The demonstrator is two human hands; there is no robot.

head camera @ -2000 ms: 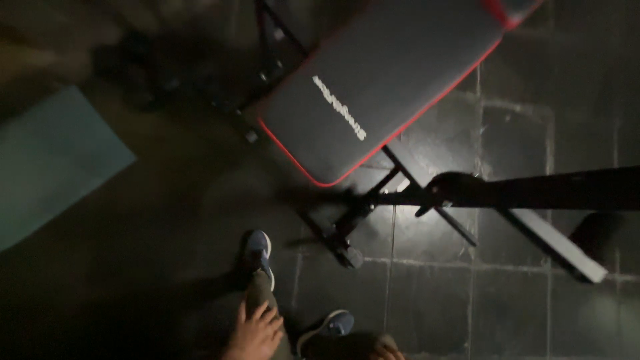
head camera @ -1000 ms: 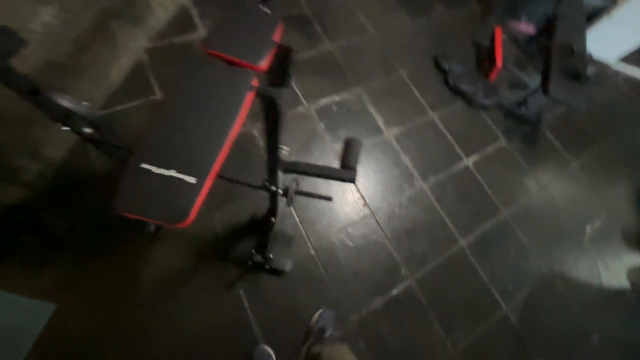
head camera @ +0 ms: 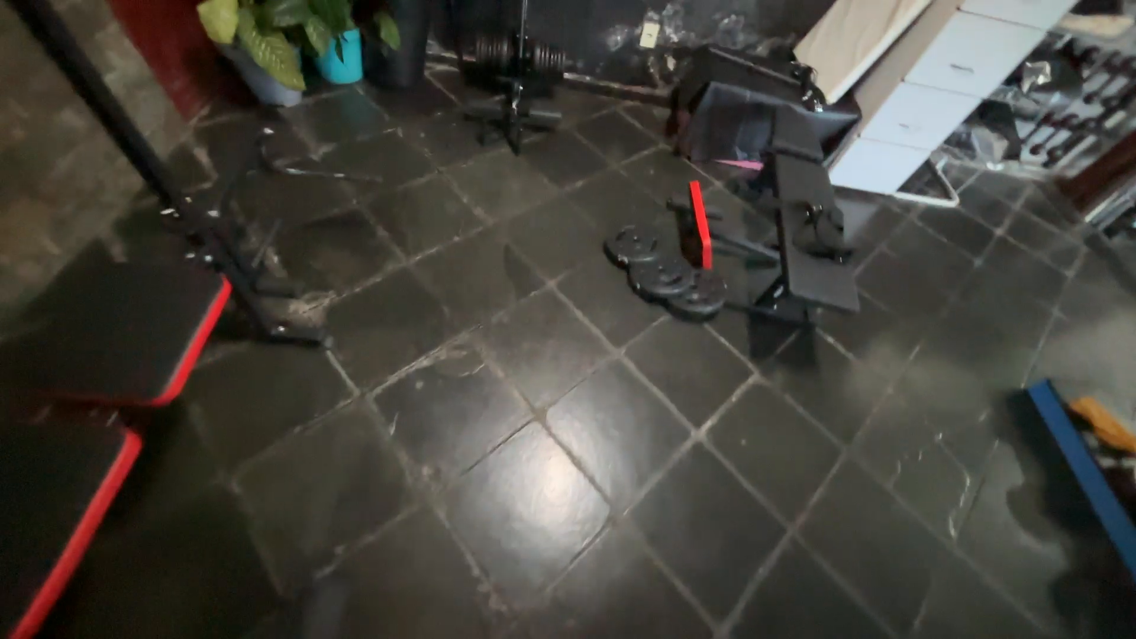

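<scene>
Neither of my hands shows in the head view now. At the left edge lies a padded black weight bench with red edging (head camera: 133,328), and a black metal frame (head camera: 213,240) rises beside it. Right of centre, several black weight plates (head camera: 661,275) rest on the tiled floor, overlapping one another. Just beyond them stands a second, dark bench (head camera: 816,231), with a red bar (head camera: 701,222) at its near left side. The view is somewhat blurred.
Potted plants, one in a turquoise pot (head camera: 341,58), stand at the back left. A weight rack (head camera: 515,84) is near the back wall. White drawers (head camera: 927,115) stand back right. A blue-edged object (head camera: 1083,470) is at the right edge, on dark floor tiles (head camera: 532,497).
The view has swung right and up, towards the back of the room. A hand seen near the feet two seconds ago is out of view, and the red-edged bench now sits at the left edge.
</scene>
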